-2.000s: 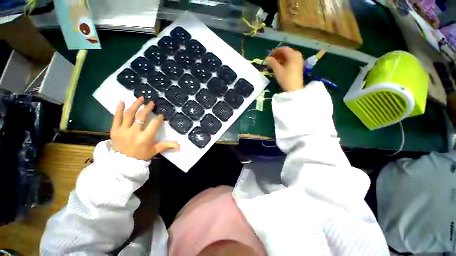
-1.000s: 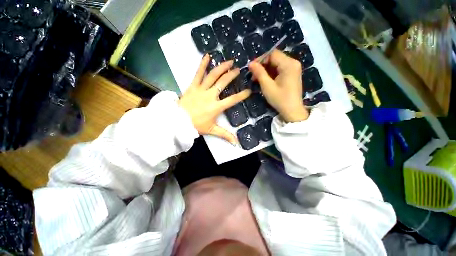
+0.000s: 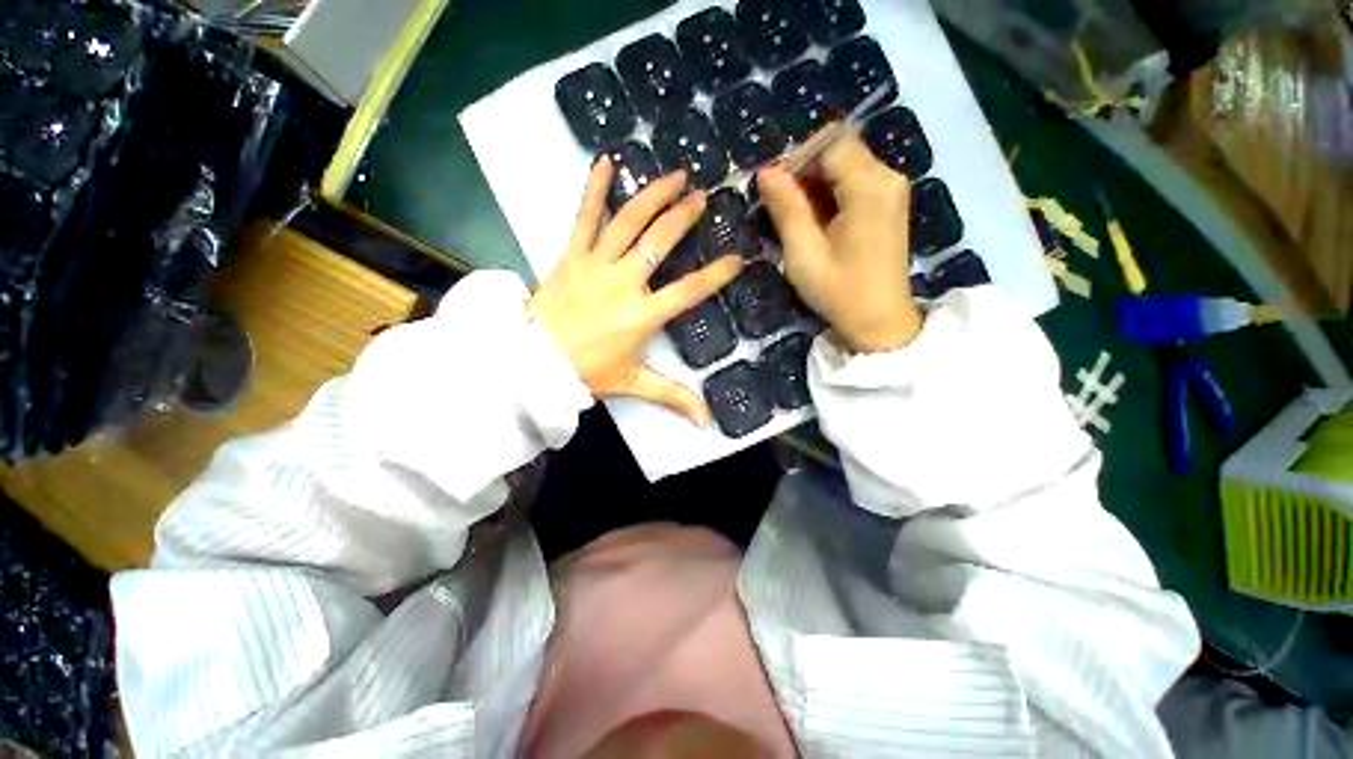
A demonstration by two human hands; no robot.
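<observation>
Black plastic pieces (image 3: 597, 104) lie in rows on a white backing board (image 3: 512, 144), which is tilted on the bench. My left hand (image 3: 616, 297) lies palm down with its fingers spread over the pieces and the board's lower left part, holding nothing. My right hand (image 3: 849, 237) is over the middle of the board, its fingers closed on thin grey tweezers (image 3: 849, 128) that point up and right. The tweezers' lower end is near my left fingertips. Whether they hold a tiny part cannot be told. My right hand hides some pieces.
Right of the board are pale strips (image 3: 1065, 230), a white lattice piece (image 3: 1095, 393), a yellow-handled tool (image 3: 1123, 252), a blue glue bottle (image 3: 1172, 317) and blue cutters (image 3: 1183, 408). A lime fan (image 3: 1288, 519) stands at far right, film-wrapped black trays (image 3: 112, 223) at left.
Two seconds ago my right hand was off the board by the strips; it came over the pieces with the tweezers. The view has shifted. Since one second ago, my right hand has moved slightly right.
</observation>
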